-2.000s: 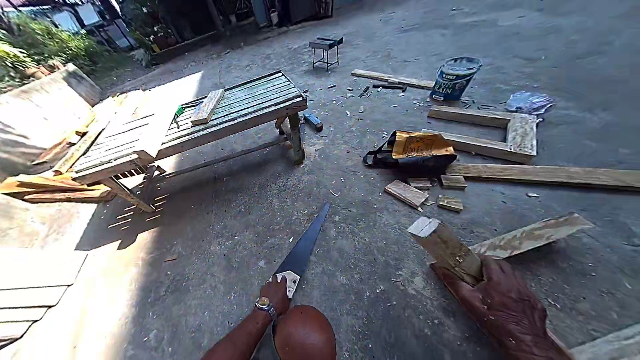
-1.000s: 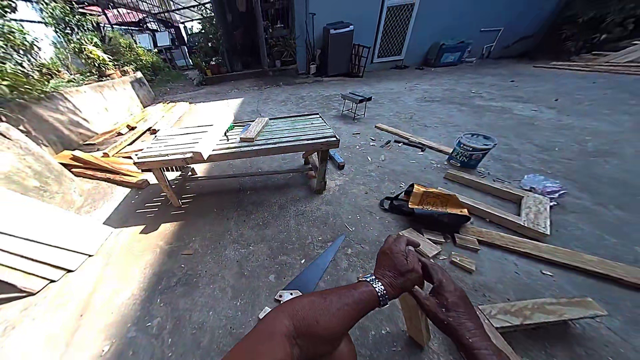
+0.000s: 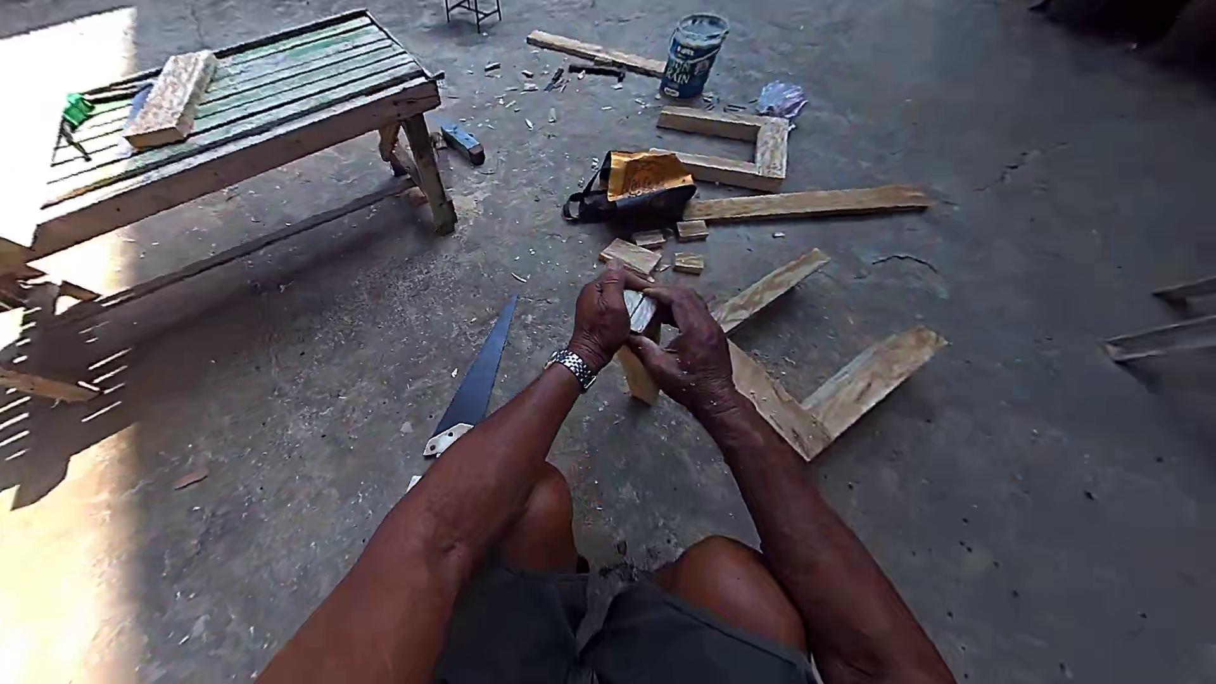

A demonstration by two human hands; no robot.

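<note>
Both hands meet around the upper end of a short wooden piece (image 3: pixel 641 372) held upright in front of my knees. My left hand (image 3: pixel 605 312), with a metal watch on its wrist, grips the left side of that end. My right hand (image 3: pixel 692 350) holds the other side, its thumb and fingers around the pale end face. A handsaw (image 3: pixel 483 366) lies on the concrete left of my hands, its handle partly hidden by my left forearm. To the right, joined wooden boards (image 3: pixel 869 385) lie at angles on the floor.
A slatted wooden table (image 3: pixel 285 147) stands at the upper left, bearing a wood block (image 3: pixel 173 98). Beyond my hands are small offcuts (image 3: pixel 631 255), a black and orange bag (image 3: pixel 650 178), a long board (image 3: pixel 817 203), a U-shaped wooden frame (image 3: pixel 772 150) and a blue bucket (image 3: pixel 693 57).
My left hand has left the saw, which now lies on the floor, and has joined my right hand at the wooden piece. The view has tilted down.
</note>
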